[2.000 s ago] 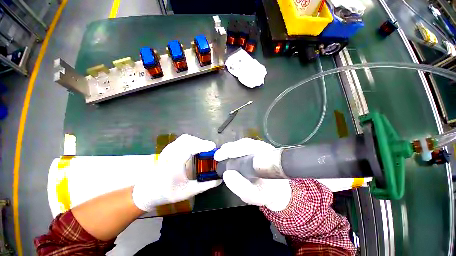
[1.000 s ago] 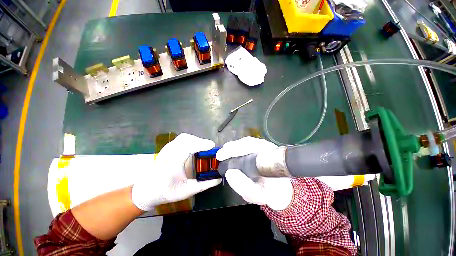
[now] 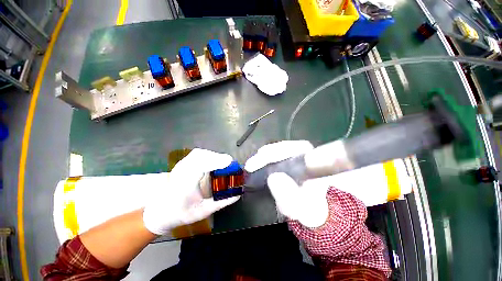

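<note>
My left hand (image 3: 190, 189), in a white glove, holds a coil (image 3: 227, 181) with copper windings and blue top and bottom edges above the near edge of the mat. My right hand (image 3: 294, 181), also gloved, is closed around the front part of a grey glue syringe (image 3: 385, 144). The syringe is blurred and tilts up to the right, with a green cap (image 3: 459, 126) on its rear end. Its tip points at the coil's right side; whether it touches cannot be told. The carrier rail (image 3: 165, 88) behind bears three blue-topped coils (image 3: 188, 63).
A small tool (image 3: 254, 129) lies mid-mat. A crumpled white cloth (image 3: 266, 74) and black-topped coils (image 3: 258, 39) are beside the rail's right end. A yellow bin (image 3: 329, 19) stands on the controller. A clear hose (image 3: 325, 82) loops at right. White padded armrests (image 3: 121, 203) lie under my forearms.
The syringe's rear end has swung up and to the right, and my right hand has tilted with it. More of the coil's right side shows. The view has shifted slightly.
</note>
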